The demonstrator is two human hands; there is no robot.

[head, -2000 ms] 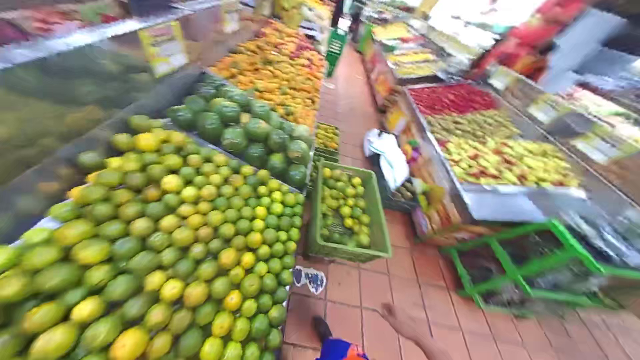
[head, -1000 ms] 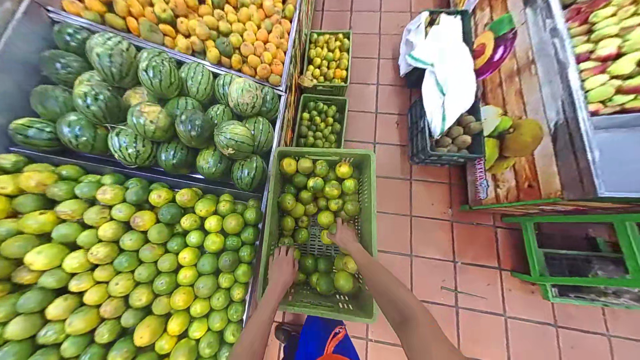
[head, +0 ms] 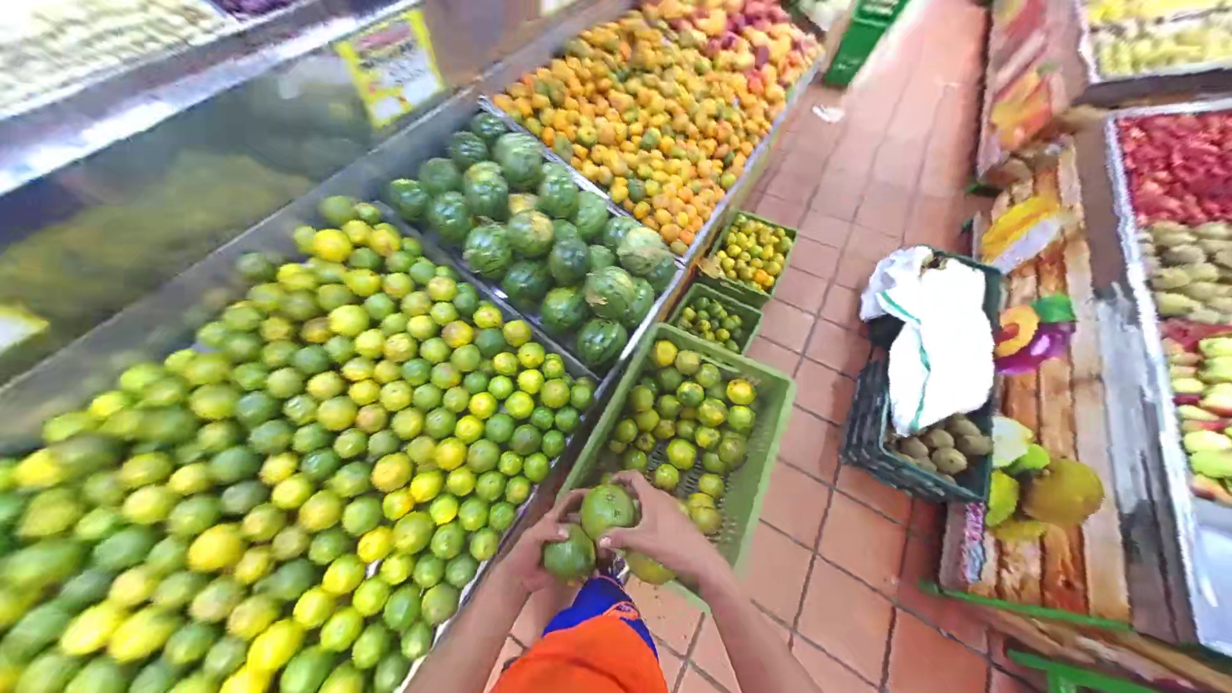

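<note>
Close to my body, above the near end of a green plastic crate [head: 775, 433], both my hands hold green citrus fruits. My left hand [head: 534, 549] is closed around a green citrus fruit [head: 570, 553]. My right hand [head: 669, 529] grips another green citrus fruit [head: 608, 510], with a yellowish one [head: 650, 568] below its palm. The two hands are almost touching. More green and yellow citrus fruits [head: 681, 452] lie in the crate, whose slatted bottom shows in places. To the left slopes a large display of citrus fruits [head: 385, 395].
Watermelons [head: 529, 231] and orange-yellow fruits [head: 654, 106] fill the bins beyond. Two smaller fruit crates [head: 717, 318] stand past the green crate. On the tiled floor [head: 818, 539] at right, a dark crate [head: 866, 423] holds brown produce and a white sack [head: 938, 337], beside a wooden stand [head: 1068, 549].
My hands were reaching into the crate; they are now raised near my body with citrus fruits in them. The view has turned and tilted up.
</note>
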